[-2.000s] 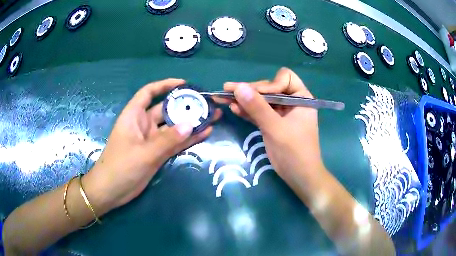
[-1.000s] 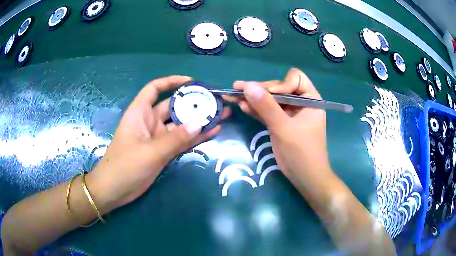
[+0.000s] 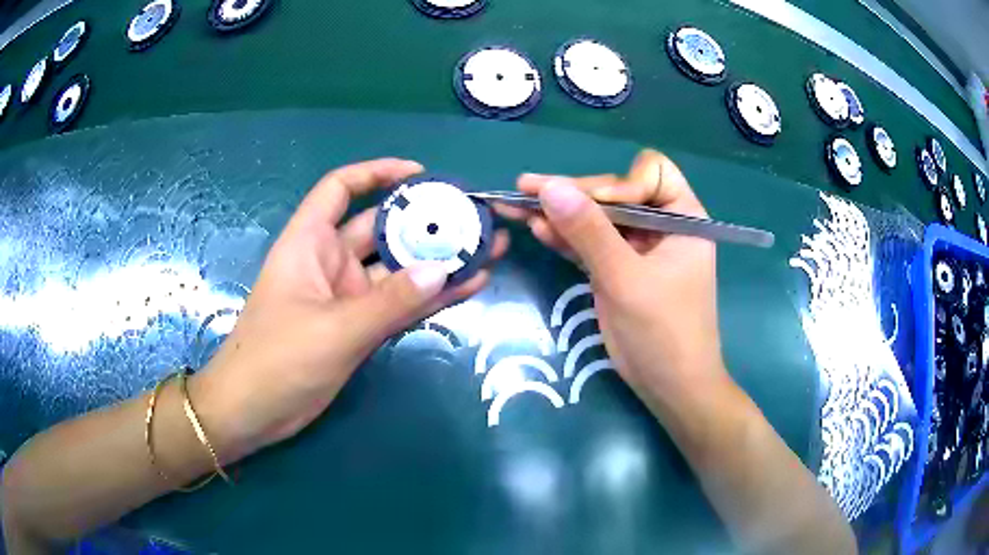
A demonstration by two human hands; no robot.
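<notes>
My left hand [image 3: 331,276] holds a round disc unit [image 3: 433,229] with a black rim, a white face and a small dark centre hole. My thumb lies on its lower edge and the fingers are behind it. My right hand [image 3: 624,249] grips slim silver tweezers [image 3: 694,226] between thumb and fingers. The tweezers point left, and their tip is at the upper right rim of the disc. White arc strips [image 3: 524,374] lie in short stacked rows on the green surface below the hands.
A green belt [image 3: 358,65] beyond the hands carries many spaced discs, with a pale rail [image 3: 846,49] along its far side. Dense white arcs [image 3: 857,325] lie at the right, beside a blue bin [image 3: 925,358] filled with discs. Glare covers film [image 3: 98,293] at the left.
The belt discs have shifted to the right. Both hands have moved slightly right with the disc and tweezers. The disc has turned a little in my left hand, and its face looks more evenly white.
</notes>
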